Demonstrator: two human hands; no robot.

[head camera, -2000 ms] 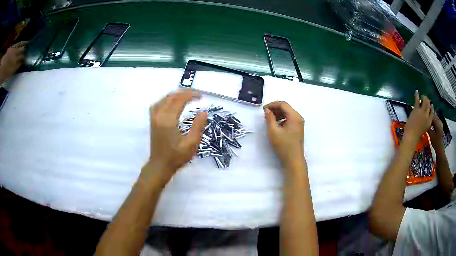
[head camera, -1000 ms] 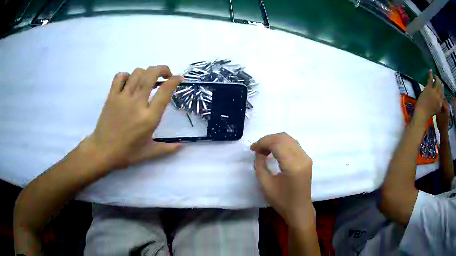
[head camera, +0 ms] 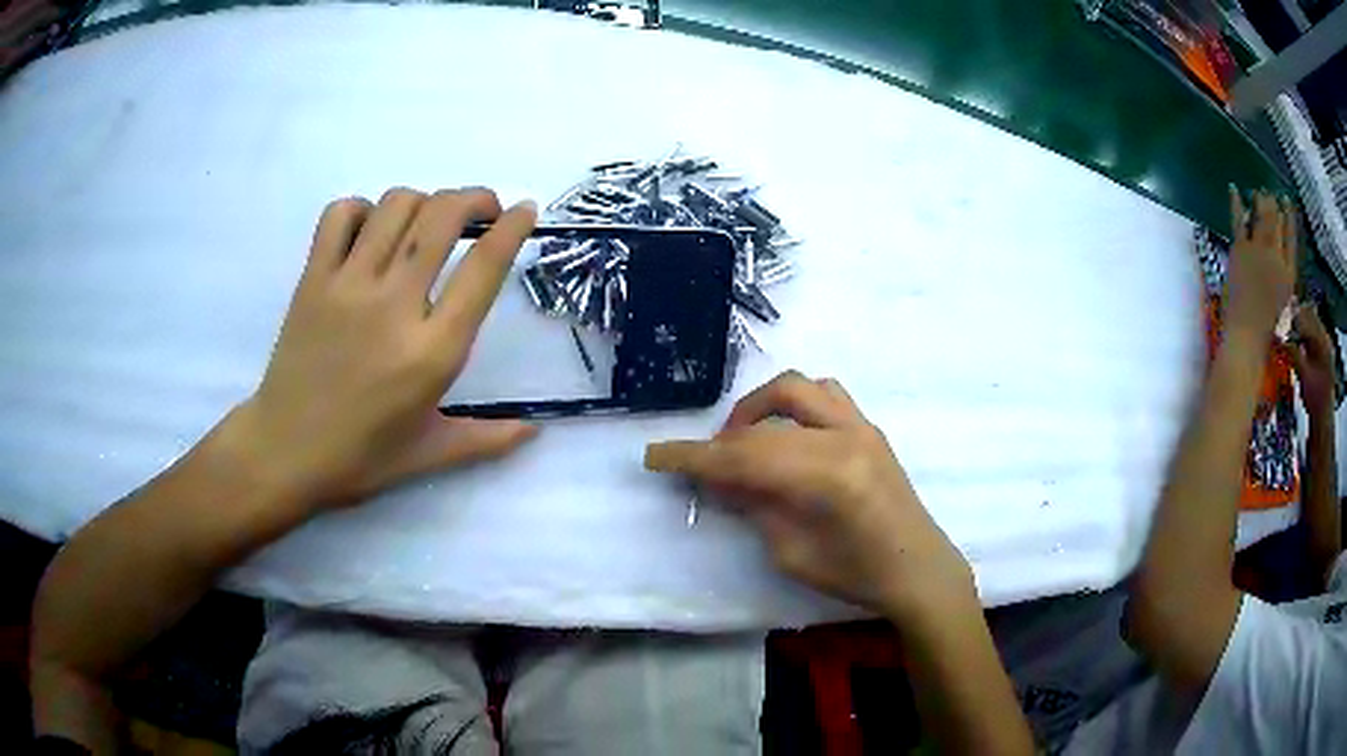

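My left hand (head camera: pixel 387 332) grips the left end of a black phone middle frame (head camera: pixel 675 318), fingers on its far edge and thumb on its near edge. The frame lies flat, with its solid black end to the right. It overlaps a heap of silver and black side keys (head camera: pixel 761 236), some of which show through its open window. My right hand (head camera: pixel 813 480) is just below the frame's right end, fingers together. A tiny silver side key (head camera: pixel 693 510) sticks out under its fingertips; the exact grip is partly hidden.
The white bench surface (head camera: pixel 1005 340) curves around. The green belt (head camera: pixel 946 67) runs beyond it, with part of another frame (head camera: pixel 613 12) at the top edge. At the right, a neighbouring person's arms (head camera: pixel 1204 428) reach over an orange parts tray (head camera: pixel 1273 443).
Since two seconds ago, my left hand has taken hold of a frame and brought it over the heap. Over the last second, my right hand has shifted left, its fingertips now below the frame.
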